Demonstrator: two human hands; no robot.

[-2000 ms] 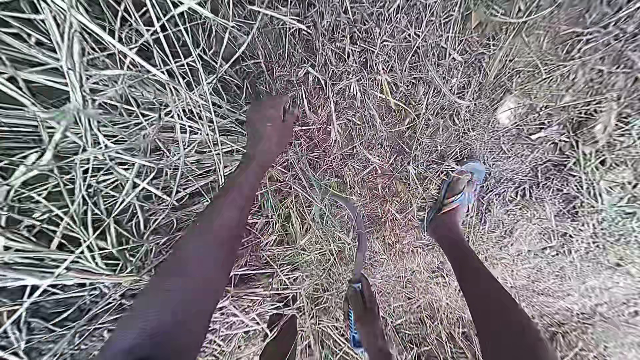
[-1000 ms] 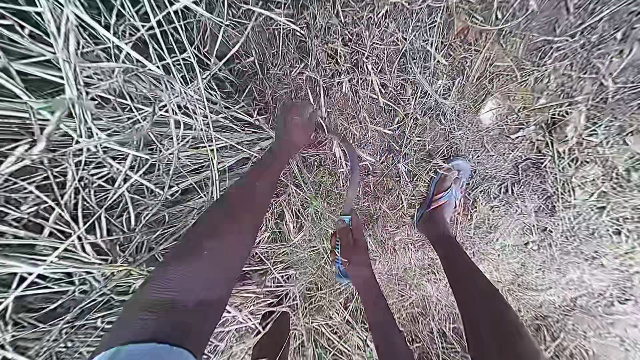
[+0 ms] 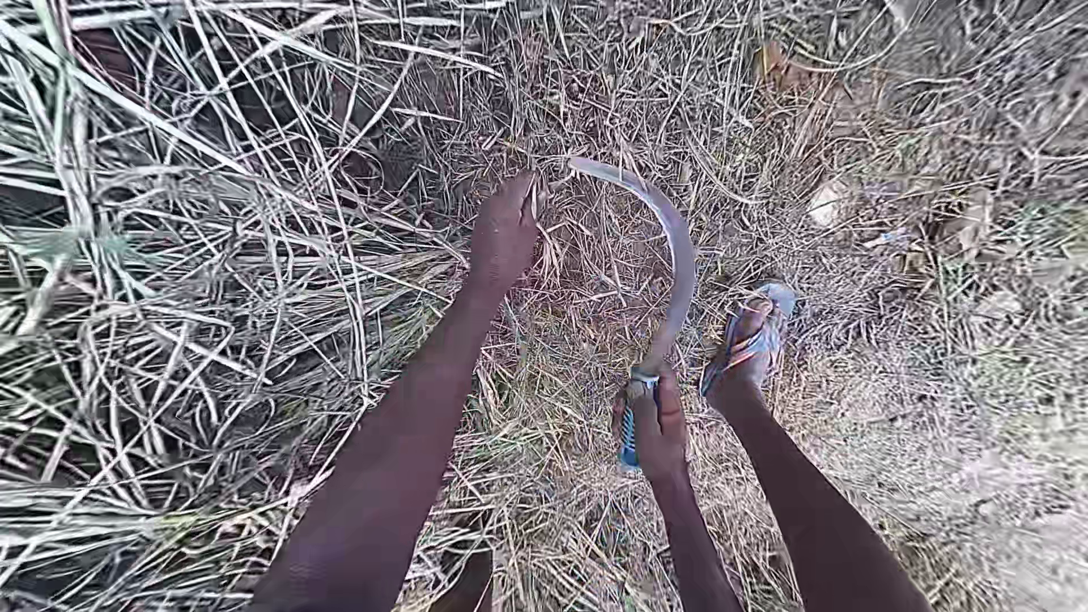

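My right hand (image 3: 659, 421) is closed round the blue handle of a sickle (image 3: 682, 263). The curved metal blade rises from the fist, bends to the left and ends with its tip just right of my left hand (image 3: 505, 234), with a small gap between. My left hand is low over the ground at the edge of the dry stalks (image 3: 408, 255), its fingers curled; whether stalks are inside them cannot be made out.
Long dry stalks lie tangled across the left side. My foot in a flip-flop sandal (image 3: 752, 340) stands on straw-strewn ground right of the sickle; part of the other leg shows at the bottom. A pale clod or stone (image 3: 826, 204) and a brown leaf (image 3: 778, 68) lie farther up.
The sickle was low between the legs, then its tip was at my left hand; now the blade stands off to the right of that hand, its whole curve showing.
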